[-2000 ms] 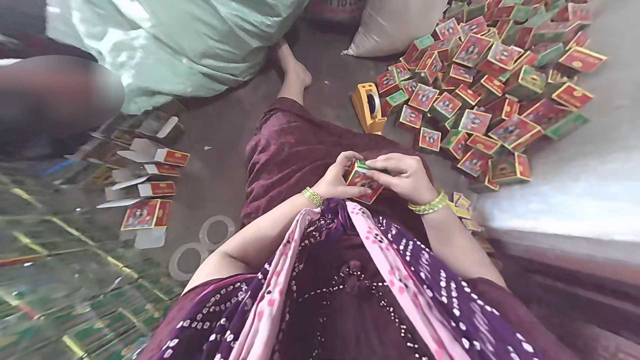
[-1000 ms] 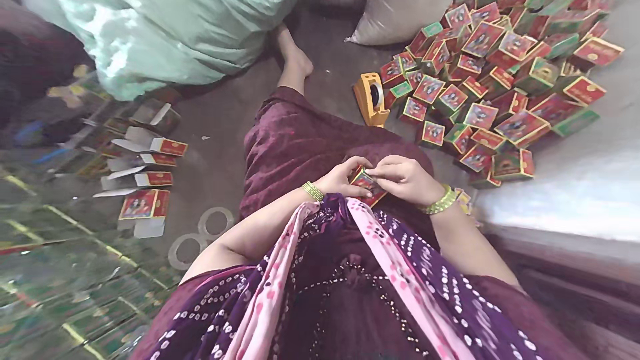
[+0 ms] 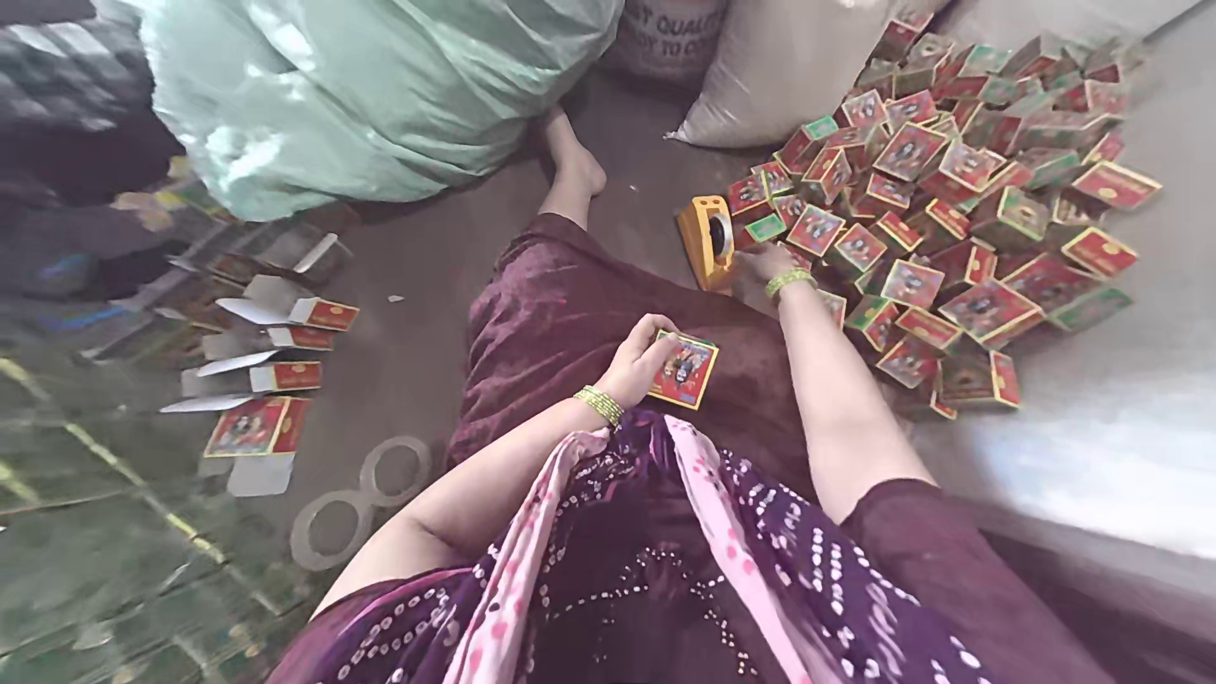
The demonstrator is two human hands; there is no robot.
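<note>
My left hand [image 3: 642, 361] grips a small red cardboard box [image 3: 686, 372] with yellow edges and a printed picture, held above my lap. My right hand [image 3: 763, 266] reaches out to the near end of a yellow tape dispenser [image 3: 705, 245], which stands on the floor beside my knee with a roll in it. The fingers of that hand are partly blurred, so whether they touch the dispenser or hold tape cannot be told. Just right of the dispenser lies a large heap of similar red and green boxes [image 3: 912, 285].
At the left, several boxes with raised white flaps [image 3: 285, 377] stand in a row. Two pale rings [image 3: 332, 528] lie near my left forearm. A large light green sack [image 3: 380, 95] and a whitish sack [image 3: 788, 71] stand ahead, near my bare foot [image 3: 578, 171].
My right hand has left the box in front of me and moved out to the tape dispenser. My left hand still holds the box, now with its printed face more in view.
</note>
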